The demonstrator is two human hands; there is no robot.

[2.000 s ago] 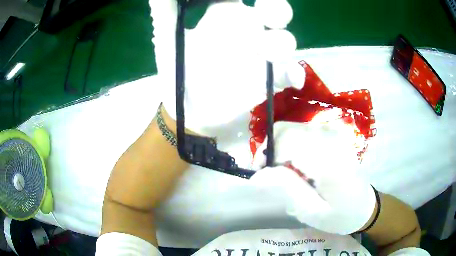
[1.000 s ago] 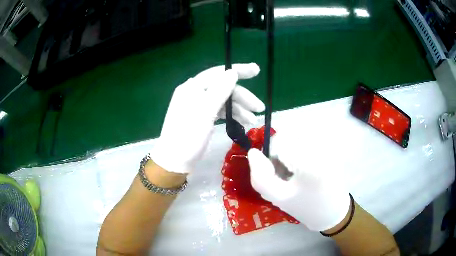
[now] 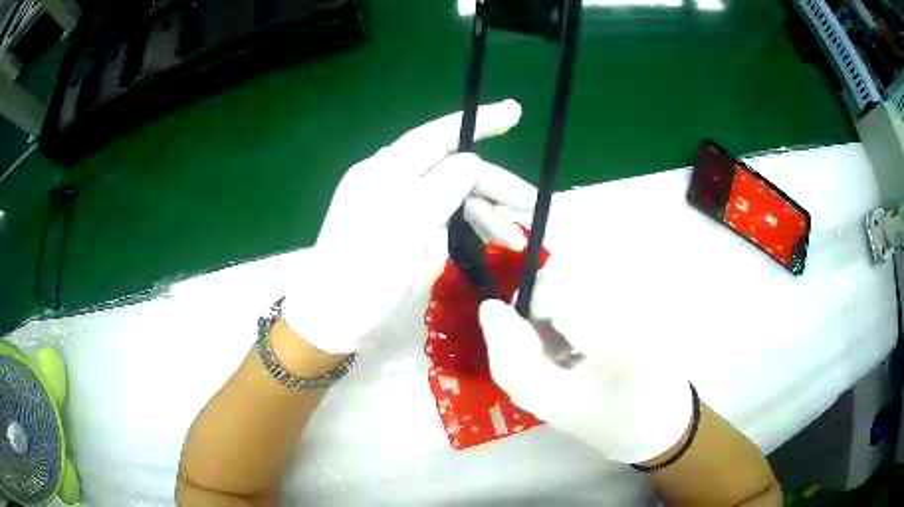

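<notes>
My gloved left hand (image 3: pixel 396 223) grips the left side of a black phone middle frame (image 3: pixel 552 163). My gloved right hand (image 3: pixel 585 381) holds the frame's near end, with the thumb at its edge. The frame is tilted up, its solid plate at the far end, cut by the top edge of the picture. A pile of red film (image 3: pixel 466 381) lies on the white bench covering below and behind the hands, partly hidden by the right hand. A red-covered phone part (image 3: pixel 758 210) lies at the right.
The white bench covering (image 3: pixel 169 347) borders a green conveyor belt (image 3: pixel 248 149). Black plastic trays (image 3: pixel 188 69) stand at the upper left. Another black frame (image 3: pixel 55 248) lies on the belt at the left. A green-rimmed fan (image 3: pixel 22 436) is at the left edge, machine parts (image 3: pixel 882 149) at the right.
The hands have come down from the top of the picture and the frame, upright before, now leans away. Its far end has shifted slightly right since the last frame. Both hands keep hold of it.
</notes>
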